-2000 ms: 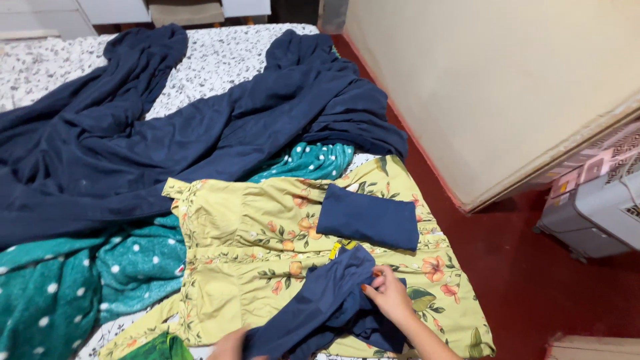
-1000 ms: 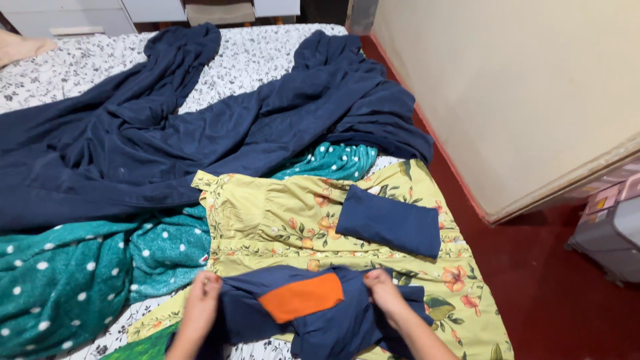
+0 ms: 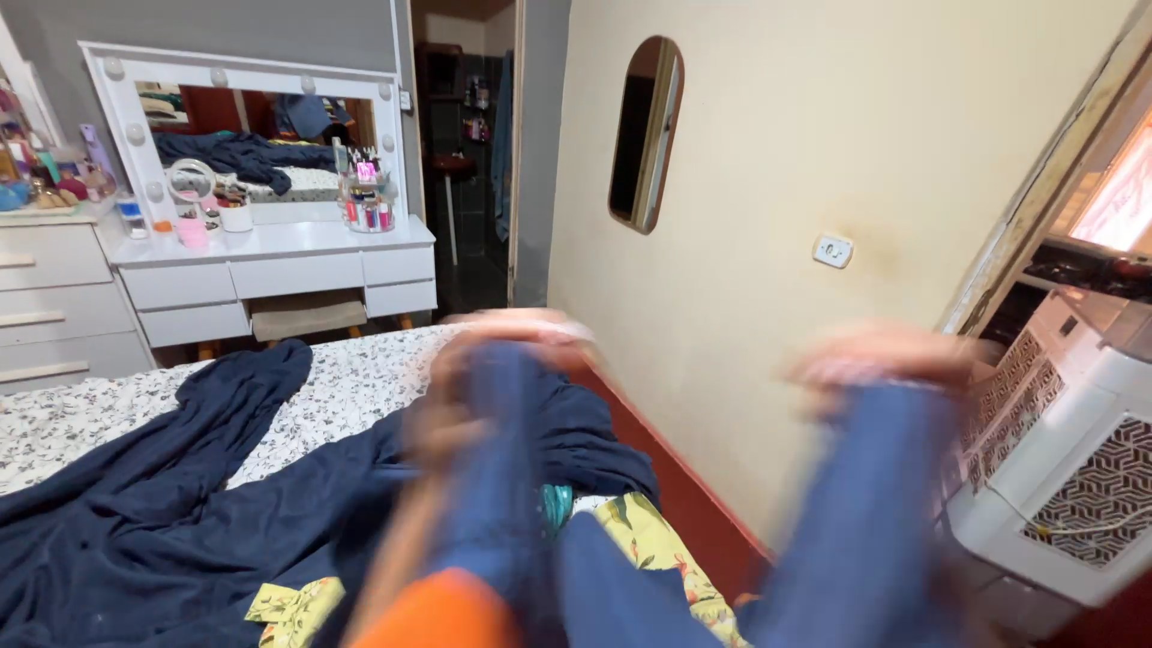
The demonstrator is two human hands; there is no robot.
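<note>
Both hands are raised and blurred by motion in the head view. My left hand point(image 3: 459, 387) grips one part of a navy blue garment point(image 3: 504, 468) with an orange patch point(image 3: 436, 616) low on it. My right hand point(image 3: 886, 355) grips another part of the same garment, off to the right, in front of the wall. The cloth hangs down from both hands. Behind and below it, a yellow floral garment point(image 3: 652, 535) shows in part. A large navy cloth point(image 3: 261, 504) lies rumpled on the bed, with a bit of teal cloth point(image 3: 556, 506) beside it.
The bed point(image 3: 351, 378) has a white floral sheet. Beyond it stand a white vanity point(image 3: 297, 261) with a mirror and cosmetics, and a drawer chest point(image 3: 54, 297). A cream wall point(image 3: 738, 180) with an oval mirror point(image 3: 646, 135) is at right, near a white and grey appliance point(image 3: 1080, 450).
Both hands have lifted the navy garment with the orange patch up from the yellow floral garment, where it lay a second ago. The view has tilted up.
</note>
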